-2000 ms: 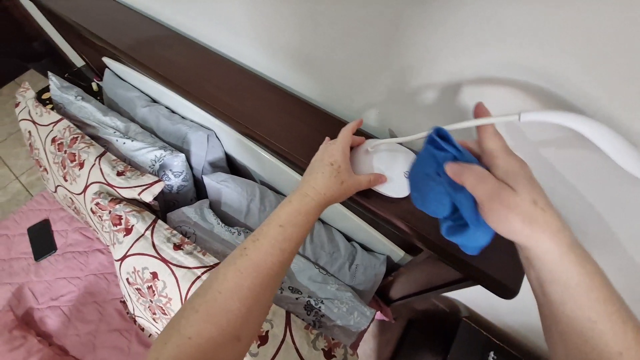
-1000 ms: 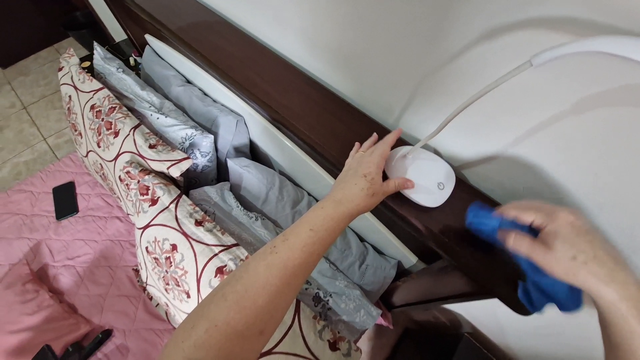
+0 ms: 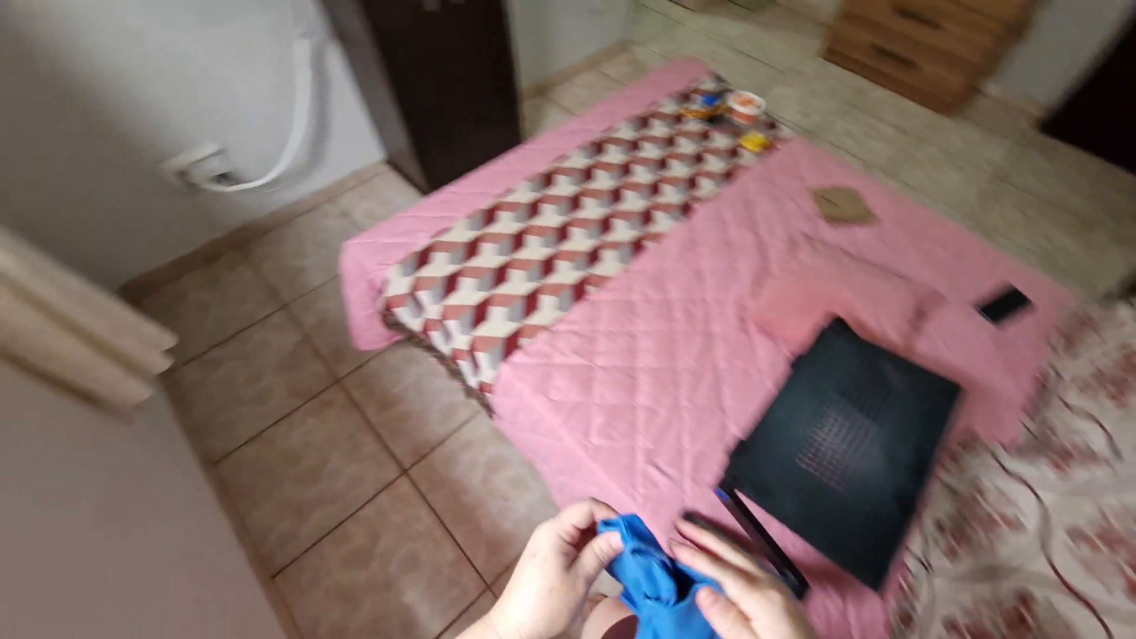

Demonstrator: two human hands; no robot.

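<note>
Near the bottom edge of the head view, a bunched blue cloth [image 3: 652,577] is between my two hands. My left hand [image 3: 555,564] pinches its upper left corner between thumb and fingers. My right hand [image 3: 741,581] holds its right side, fingers stretched along the folds. Just right of the hands lies a dark, flat laptop-like device [image 3: 843,444] on the pink quilted bedspread [image 3: 621,426], with a thin black bar-shaped object [image 3: 763,541] beside it.
A patterned runner [image 3: 550,240] crosses the bed, with a white tub [image 3: 745,106] at its far end. A phone [image 3: 1005,304] and patterned pillow [image 3: 1065,515] are at right. Tiled floor [image 3: 337,444] runs along the left, below a wall outlet [image 3: 200,164]. A wooden drawer unit [image 3: 923,44] stands behind.
The view has swung from the headboard to the bed and floor. My left hand has let go of the white lamp base and now holds the blue cloth along with my right hand.
</note>
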